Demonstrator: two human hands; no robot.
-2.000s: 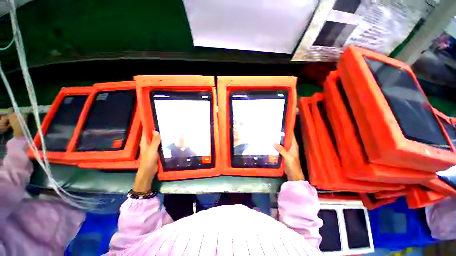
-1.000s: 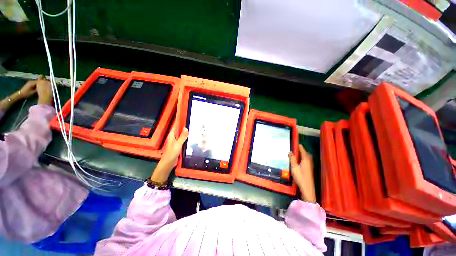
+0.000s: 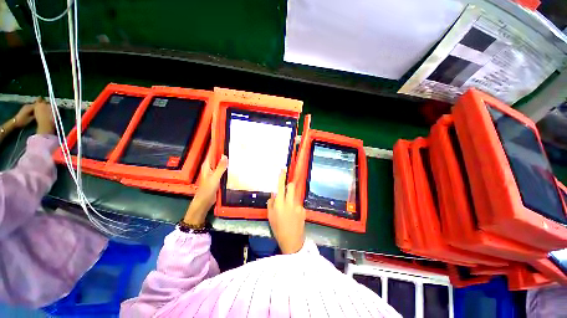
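A lit tablet [image 3: 258, 152] sits in an orange-red foam tray [image 3: 258, 99] in front of me, its screen mostly white with a dark bar below. My left hand [image 3: 209, 186] grips the left edge of this tray, thumb on the frame. My right hand [image 3: 287, 214] is at the tray's lower right, a finger reaching up over the screen's lower right corner; whether it touches is unclear. A second tablet [image 3: 332, 177] in its foam tray lies just to the right, showing a camera preview, with no hand on it.
Two dark tablets in foam trays [image 3: 163, 133] lie at left, beside hanging white cables [image 3: 76, 124]. Stacked trays [image 3: 497, 186] lean at right. A white tray of units [image 3: 419, 299] is low right. Another person's hands [image 3: 38, 116] are far left. A white sheet [image 3: 367, 37] hangs behind.
My right hand has left the right tray and moved left to the lit tablet in front of me. My left hand stays on its tray. The preview pictures on both screens differ.
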